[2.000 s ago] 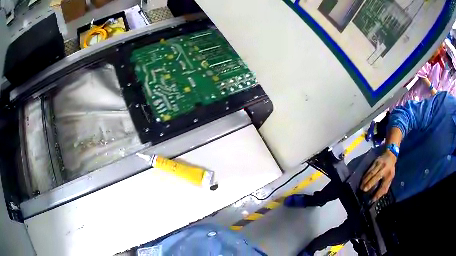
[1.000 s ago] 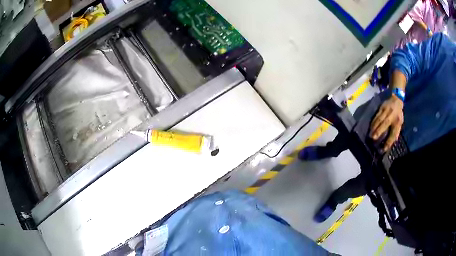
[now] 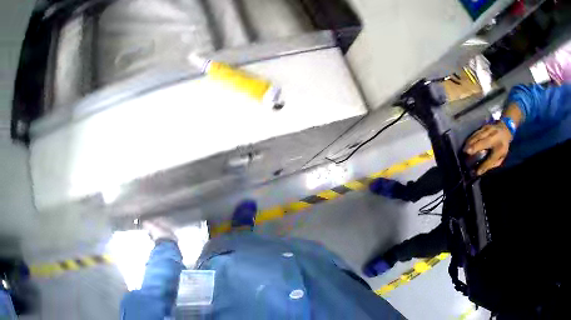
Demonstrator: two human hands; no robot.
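Note:
The yellow glue tube (image 3: pixel 239 80) lies on the flat white front ledge (image 3: pixel 150 130) of the conveyor, its pale nozzle pointing left over the metal rail. Nothing touches it. My left hand (image 3: pixel 161 229) is small and blurred at the lower left, below the ledge by the machine's low front, at the end of a blue sleeve. Its fingers cannot be made out, nor whether it holds anything. My right hand is not in view.
The conveyor opening with its pale sheet (image 3: pixel 153 34) is at the top. At right, another person's hand (image 3: pixel 489 147) rests on a mouse beside a black monitor (image 3: pixel 529 231). A black cable hangs near the machine corner. Striped tape (image 3: pixel 325 197) crosses the floor.
The view has swung down, so the ledge and tube sit higher and the green board has left the picture. My left hand and sleeve have come into view at the lower left.

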